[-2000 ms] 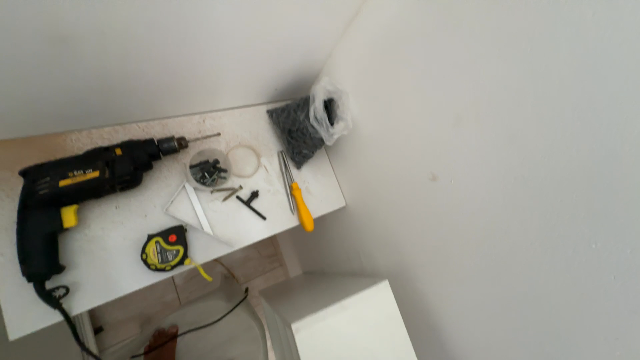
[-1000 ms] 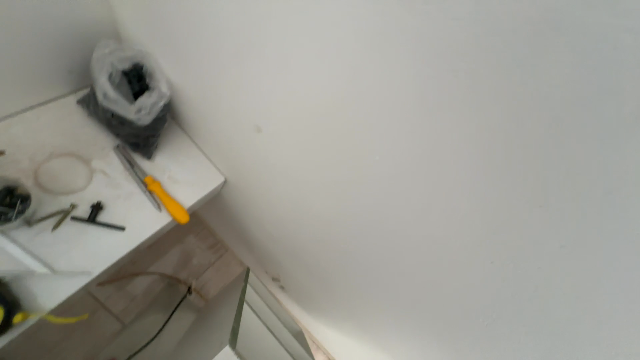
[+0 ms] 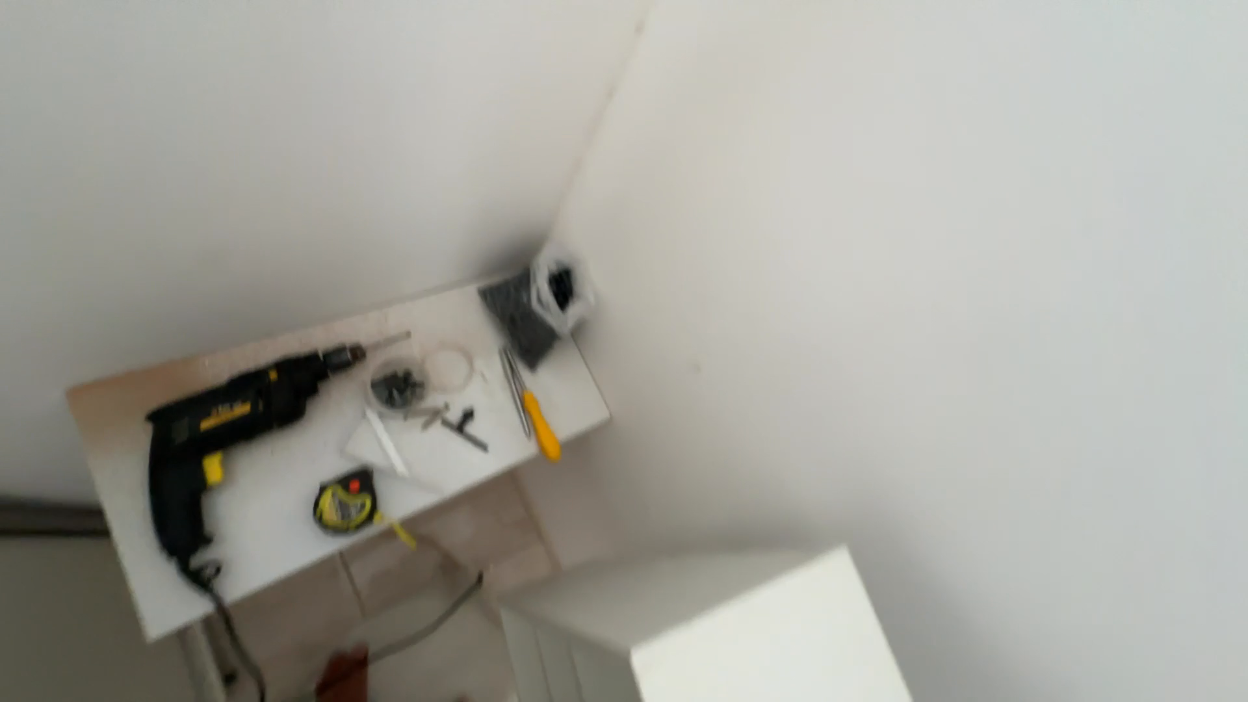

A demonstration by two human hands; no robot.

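Note:
Neither my left hand nor my right hand shows in the head view. A black power drill (image 3: 234, 419) with a bit in its chuck lies on a white board (image 3: 263, 531). Right of it are a small round tub (image 3: 397, 386) of dark pieces, a round ring (image 3: 448, 369), a few screws (image 3: 427, 417) and a black chuck key (image 3: 466, 427). A screwdriver with a yellow handle (image 3: 542, 426) lies beside a thin metal rod. A plastic bag (image 3: 526, 317) of dark pieces leans in the corner. A tape measure (image 3: 346, 502) sits near the front edge, its yellow tip out.
White walls (image 3: 877, 292) meet behind the board. A white cabinet or box (image 3: 770, 634) stands at the lower right. The drill's cord (image 3: 234, 634) hangs over the board's edge, above a tiled floor (image 3: 439, 546). A reddish-brown thing (image 3: 343, 675), unclear, is at the bottom.
The view has swung right and back again. The things on the board lie as before.

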